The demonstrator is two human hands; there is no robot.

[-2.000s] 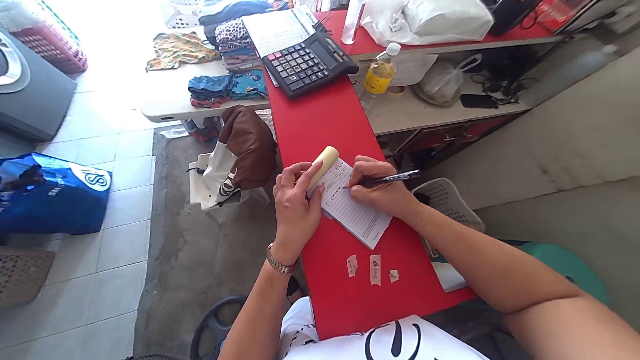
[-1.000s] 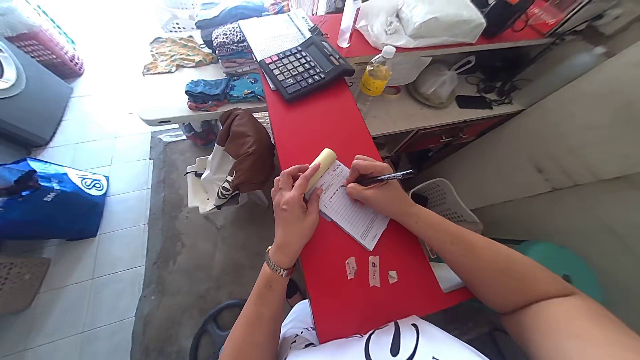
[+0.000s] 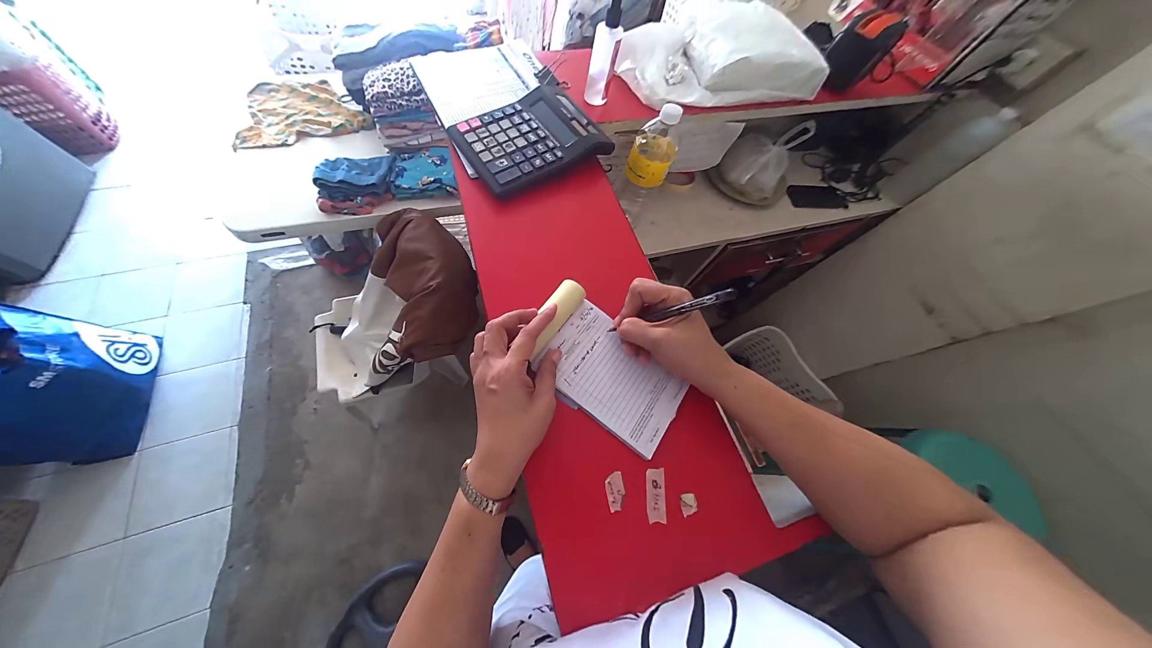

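Observation:
My right hand [image 3: 670, 337] grips a dark pen [image 3: 691, 306], its tip on the upper part of a lined receipt pad [image 3: 625, 387] that bears handwriting. My left hand [image 3: 517, 378] holds the pad's top left edge, fingers on the rolled-back yellowish pages [image 3: 560, 310]. The pad lies aslant on a narrow red counter [image 3: 558, 243]. Below it, three small paper pieces with writing are on the counter, the middle one [image 3: 656, 496] the longest. A black desk calculator [image 3: 531, 135] rests at the counter's far end, partly over a sheet of printed paper [image 3: 472, 83].
Folded clothes [image 3: 400, 99] are stacked on a white table [image 3: 261, 216] at the far left. A bottle with a yellow label [image 3: 652, 157] stands right of the calculator. A brown bag [image 3: 427, 279] hangs over a white chair left of the counter. A white basket [image 3: 778, 360] sits beside my right forearm.
Both hands stay at the pad in nearly the same pose. The pen hand has shifted at most slightly over the page.

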